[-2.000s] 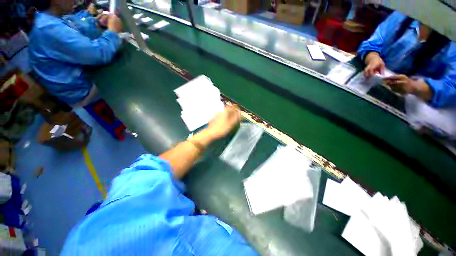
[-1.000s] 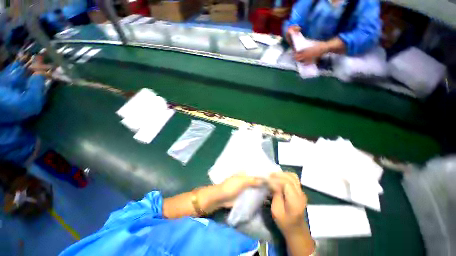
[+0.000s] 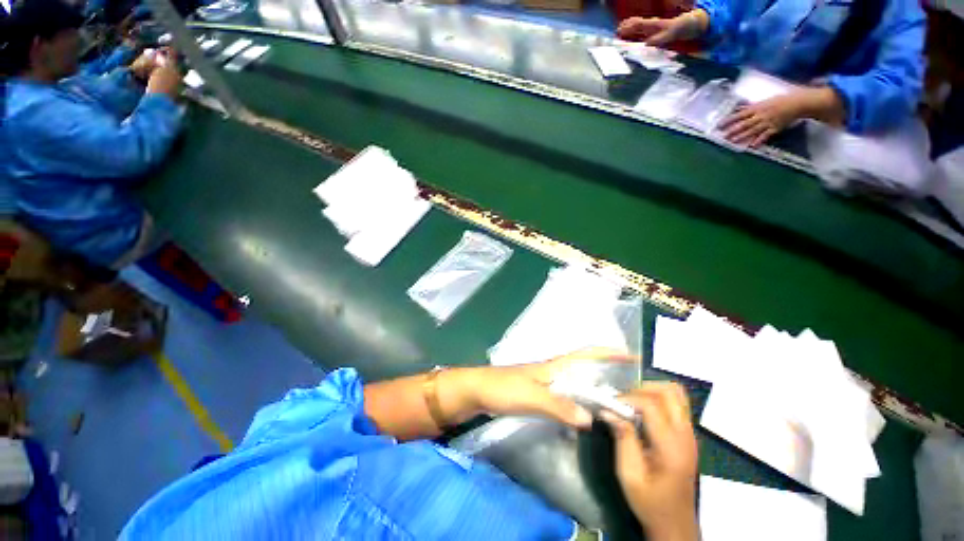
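My left hand (image 3: 529, 388) and my right hand (image 3: 657, 449) meet low in the middle of the view. They hold a clear plastic sleeve (image 3: 592, 393) between them; its far part is hidden by the fingers, and I cannot tell what is inside. Just beyond lies a pile of white cards and clear sleeves (image 3: 560, 317). A single clear sleeve (image 3: 461, 277) lies left of that pile. A small stack of white pieces (image 3: 375, 206) lies farther left. Fanned white insert cards (image 3: 788, 407) lie at my right, with another white card (image 3: 759, 514) nearer me.
A chipped metal strip (image 3: 550, 247) divides the bench from the green conveyor belt (image 3: 507, 159). A person in a blue smock works across the belt, another at far left. A cardboard carton (image 3: 111, 333) stands on the blue floor. A cloudy plastic bag (image 3: 941, 476) is at the right edge.
My left hand has come back from the left stack to join my right hand at the plastic sleeve. The view has swung right, then partly back. The person opposite has spread their hands apart.
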